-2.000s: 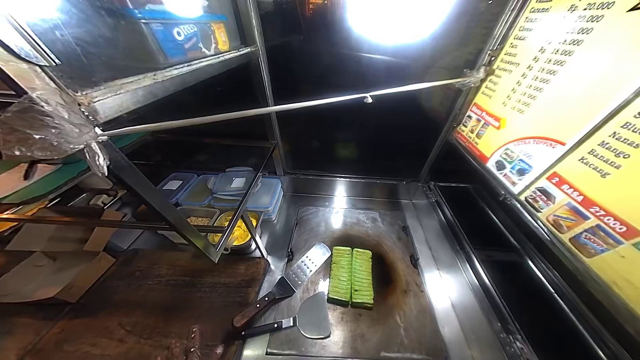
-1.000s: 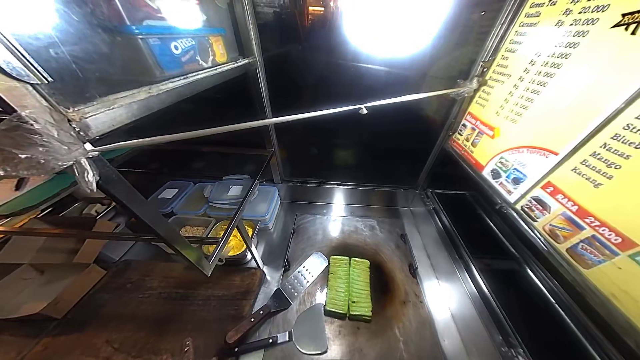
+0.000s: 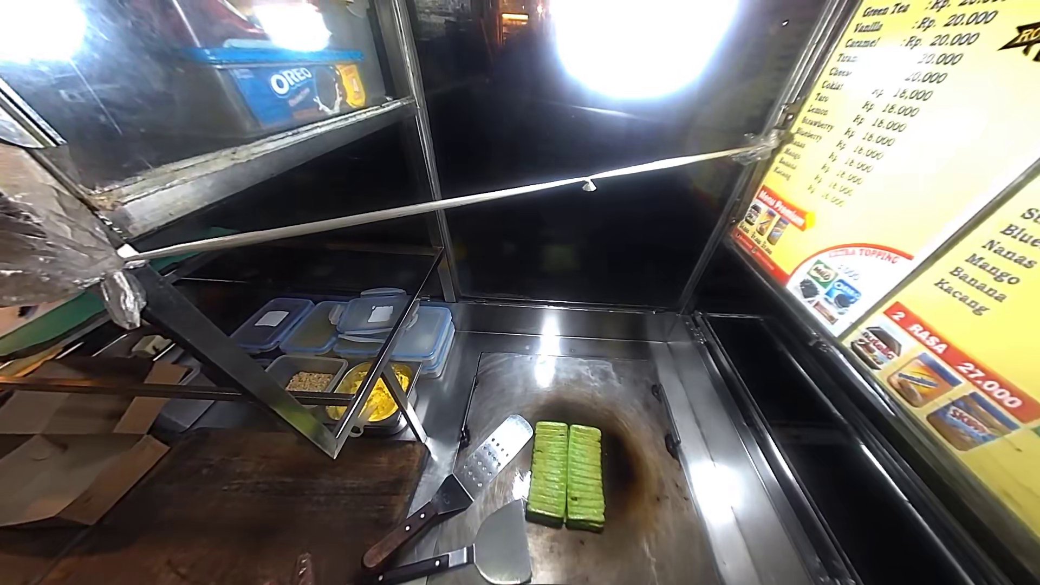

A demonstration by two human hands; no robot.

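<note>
Neither of my hands can be made out. A small reddish-brown shape (image 3: pixel 304 570) at the bottom edge is too little to identify. Two green ridged slabs of food, perhaps bread (image 3: pixel 567 475), lie side by side on the flat steel griddle (image 3: pixel 642 548), left of a dark scorched ring. To their left, a perforated metal spatula (image 3: pixel 497 453) rests with its blade on the griddle and its wooden handle toward the dark wooden board (image 3: pixel 268 496). Below it lies a broad solid metal scraper (image 3: pixel 502 546) with a black handle.
Lidded plastic boxes (image 3: pixel 426 335), a tub of chopped nuts (image 3: pixel 313 380) and a tub of yellow food (image 3: pixel 382 398) stand behind a metal frame (image 3: pixel 236 357). An open cardboard box (image 3: pixel 57 479) is at left. A pale cord (image 3: pixel 487 195) crosses above; a menu board hangs right.
The brownish shapes at the lower edge, left of the spatula handles, show less than two seconds ago. The food and both tools lie as before.
</note>
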